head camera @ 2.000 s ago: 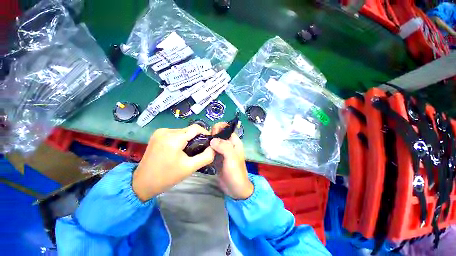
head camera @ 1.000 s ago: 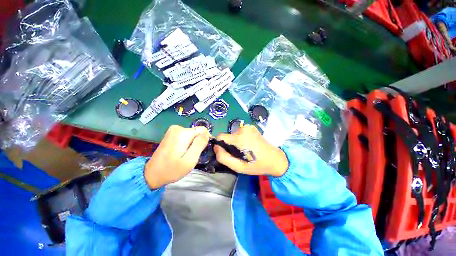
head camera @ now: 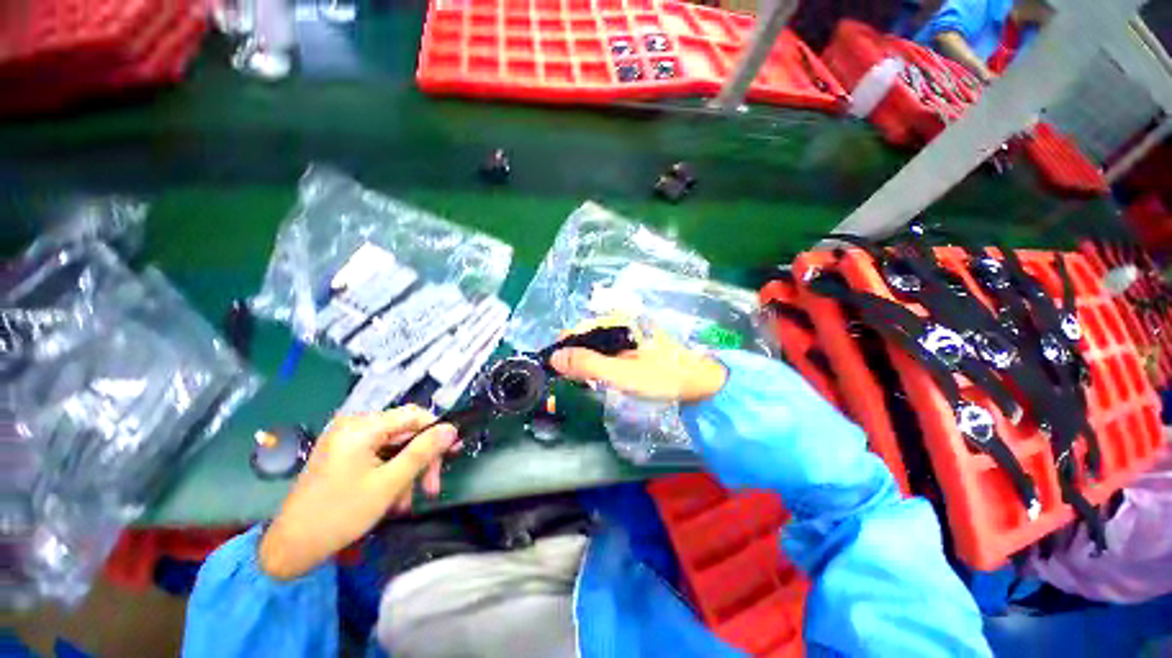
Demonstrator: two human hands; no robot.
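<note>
A watch with a round dark head and shiny rim is held up above the bench edge, with black strap on both sides. My left hand grips the strap on the lower left side. My right hand grips the black strap on the upper right side. A watch head with an orange tab lies on the bench at left. Another watch head lies just below the held watch. Grey strips are fanned on an open clear bag behind my hands.
A full clear bag lies at left, and a flatter one with a green mark at middle right. Finished watches hang over red trays at right. A red compartment tray stands across the line. A grey metal bar crosses the upper right.
The view has tilted up, showing more of the line. My hands have moved apart and now stretch the watch between them, its round head showing.
</note>
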